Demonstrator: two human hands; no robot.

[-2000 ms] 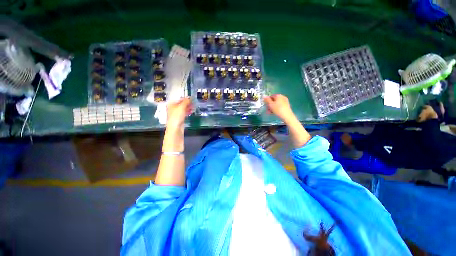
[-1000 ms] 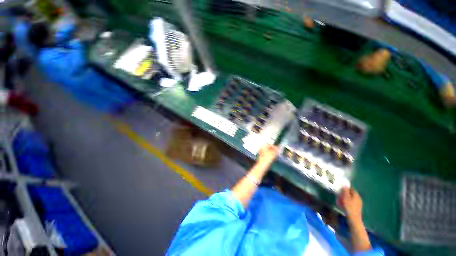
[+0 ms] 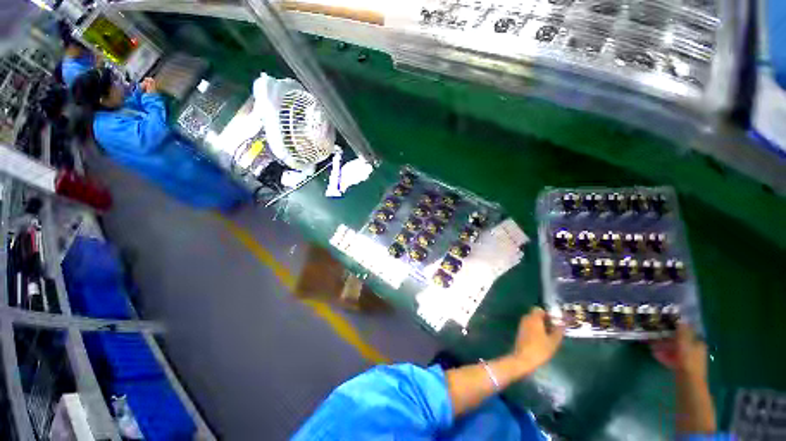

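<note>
A clear tray (image 3: pixel 617 284) with four rows of black-and-gold parts is at the right, in front of me. My left hand (image 3: pixel 539 338) grips its near left corner. My right hand (image 3: pixel 681 346) grips its near right corner, partly blurred. A second clear tray (image 3: pixel 412 191) with similar parts lies on the green mat to the left. White papers (image 3: pixel 483 274) lie beside and partly under it, and a white gridded strip (image 3: pixel 371 257) lies along its near edge.
A white fan (image 3: pixel 302 127) stands left on the bench, with a metal post beside it. A shelf (image 3: pixel 517 60) holding clear trays crosses the top. A person in blue (image 3: pixel 142 129) is at the far left. Another tray (image 3: pixel 763 418) shows at the lower right.
The view has swung left. The held tray has moved right, away from the second tray and papers, and looks raised. Both hands have moved with it.
</note>
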